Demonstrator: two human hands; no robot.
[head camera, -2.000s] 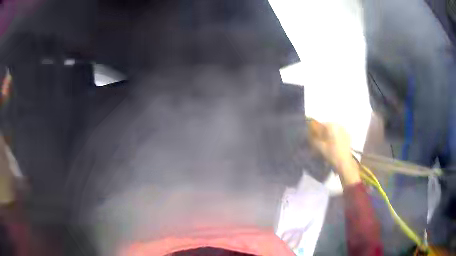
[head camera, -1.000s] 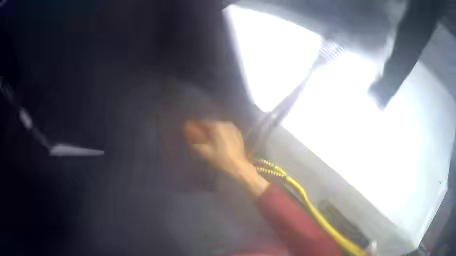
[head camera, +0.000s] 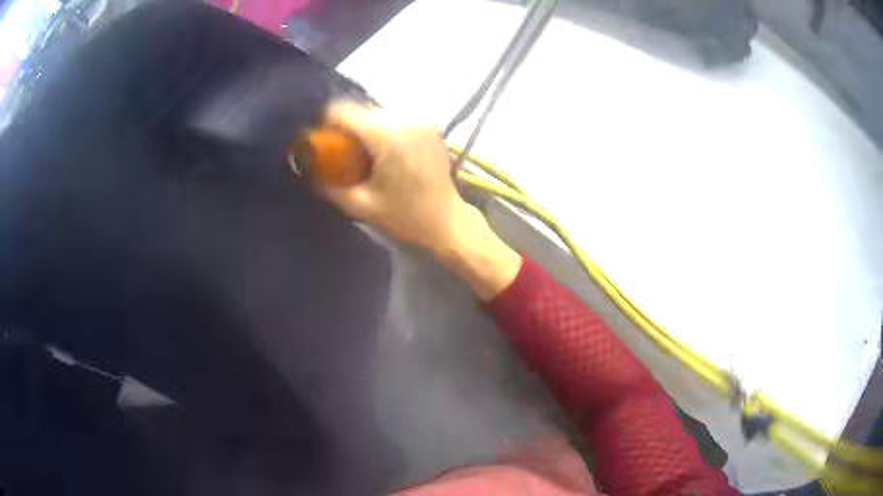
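My right hand (head camera: 407, 179) is closed around the orange handle of the steam iron (head camera: 337, 157), at the upper middle. The iron's body is dark, blurred and mostly hidden against the cloth. The black garment (head camera: 184, 194) fills the left of the view, with faint steam at its lower right edge. A small white hang tag (head camera: 143, 395) on a string lies against the dark cloth at the lower left. Yellow hoses (head camera: 620, 302) run from behind my right hand to the lower right corner. My left hand is not in view.
The white pressing table (head camera: 716, 223) covers the right side. A long dark padded shape (head camera: 692, 29) lies at its far edge. Grey cables (head camera: 503, 73) rise from my right wrist to the top. A pink thing (head camera: 271, 12) shows at the top left.
My right hand and the iron now appear higher in the view and the orange handle shows more clearly. More of the white table is in view. The hang tag appears lower.
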